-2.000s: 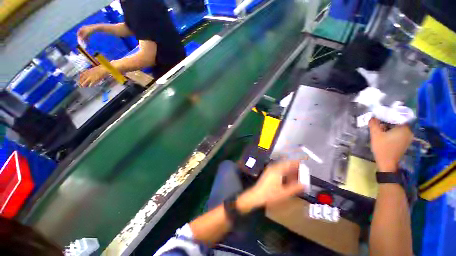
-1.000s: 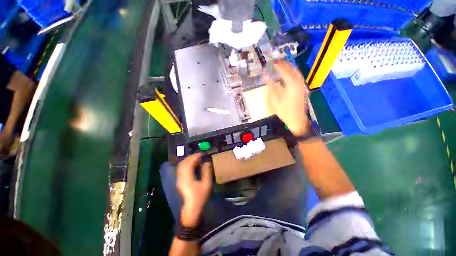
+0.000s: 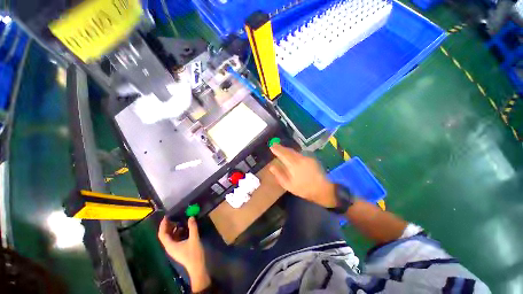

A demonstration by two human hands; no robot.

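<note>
My left hand [image 3: 186,247] is at the left green start button [image 3: 192,209], thumb at its lower edge, holding nothing. My right hand [image 3: 301,175] is at the right green button [image 3: 275,141], fingertips touching or just below it, also empty. The red emergency stop [image 3: 236,177] sits between them. Several white housings [image 3: 242,190] stand in a row on the cardboard ledge [image 3: 229,224]. The press head with white wrapping [image 3: 166,105] hangs over the fixture [image 3: 195,118] and partly hides it. A small white strip [image 3: 188,165] lies on the metal bed [image 3: 155,155].
A pale yellow pad [image 3: 236,131] lies on the bed's right. Yellow-and-black light curtain bars stand left [image 3: 114,207] and right [image 3: 264,57]. A blue tote [image 3: 367,86] with dense white rows is at upper right. A smaller blue bin [image 3: 358,184] is below it.
My right hand has moved back from the fixture to the right button. My left hand has come up to the left button. The view has turned, showing more of the right tote.
</note>
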